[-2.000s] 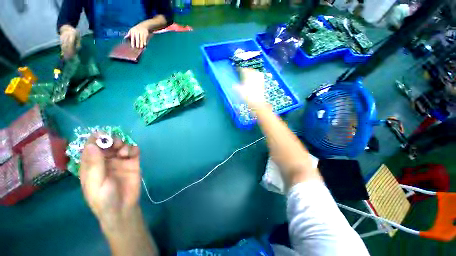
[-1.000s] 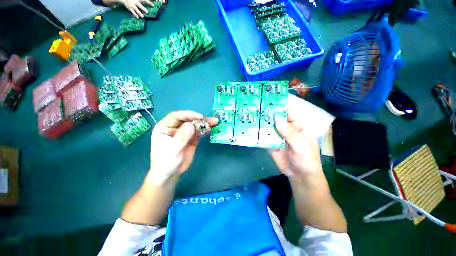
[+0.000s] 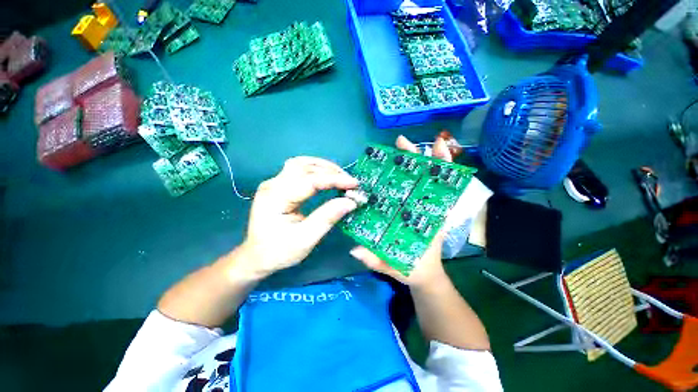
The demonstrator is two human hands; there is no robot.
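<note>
A green PCB panel point(image 3: 409, 205) with small dark components on its upper face is tilted in front of my blue apron. My right hand point(image 3: 421, 264) holds it from below, with fingertips showing beyond its far edge and the thumb at the near edge. My left hand point(image 3: 295, 218) pinches a small silvery piece point(image 3: 357, 197) between thumb and forefinger at the panel's left edge. Whether the piece touches the board I cannot tell.
A blue tray point(image 3: 375, 92) of boards, a fanned green stack point(image 3: 285, 57) and a loose board pile point(image 3: 182, 115) lie beyond. Pink-red wrapped packs point(image 3: 88, 115) are far left. A blue fan point(image 3: 536, 126), black pad point(image 3: 524, 232) and folding chair point(image 3: 601, 298) are right. A white cord crosses the bench.
The panel has turned and tilted, and my right hand now reaches under it. My left hand has moved right with the small piece, to the panel's edge. The other person's hand has left the view.
</note>
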